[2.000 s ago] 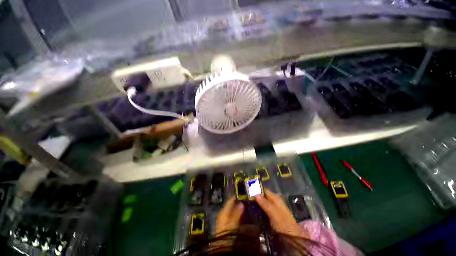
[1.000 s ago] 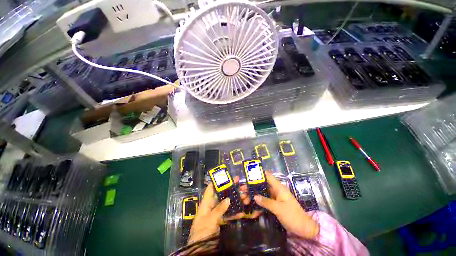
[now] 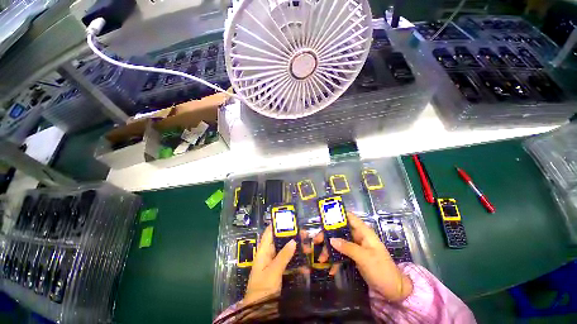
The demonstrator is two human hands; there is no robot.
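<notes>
My left hand holds a yellow-framed keypad phone upright, its screen lit, thumb on the keys. My right hand holds another yellow-framed phone beside it, also lit, thumb on its keys. The two phones are apart. Both hands are over a clear blister tray. In the tray are black phones, some with pale patches, and several yellow frames. Another yellow-framed phone shows between my hands. Dark hair hides the lower middle.
A white fan stands behind the tray. Stacked trays are at left, more behind. Green stickers lie left. A red marker, a red pen and a lone phone lie right. A parts carton sits behind left.
Over the last second the left phone has turned from a tilt to nearly upright, and the phones have moved slightly apart. Earlier they were close together. The view has tilted down since the first frame.
</notes>
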